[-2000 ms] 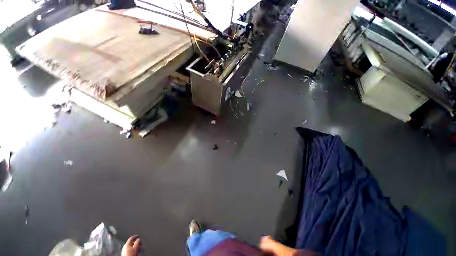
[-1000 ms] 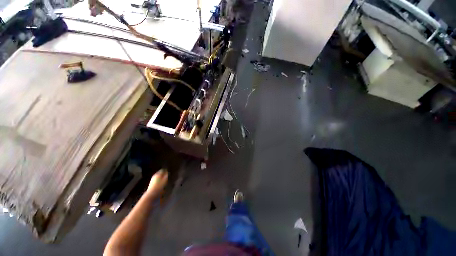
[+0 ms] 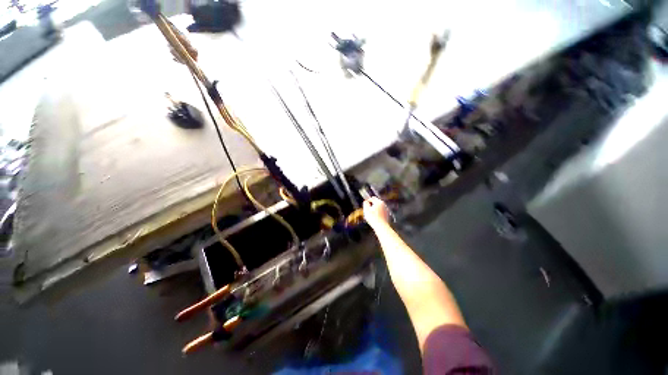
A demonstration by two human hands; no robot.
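Note:
My right hand reaches forward from the lower right, out of a maroon sleeve, to the table's near edge beside an open box. Its fingers are small and blurred at some clutter, and I cannot tell whether they grip anything. The box holds yellow cables and small tools or parts. Two orange handles stick out at its near left end. Two thin metal rods or rails run from near the hand across the white tabletop. My left hand is not in view.
The pale spreading table fills the upper left, with a small dark tool on it. A dark device with a black cord lies farther right. A large pale panel or box stands on the grey floor at right.
The view has swung closer to the table and the box. My left arm, reaching low on the left before, has left the picture. My right arm has come in and reaches to the table edge.

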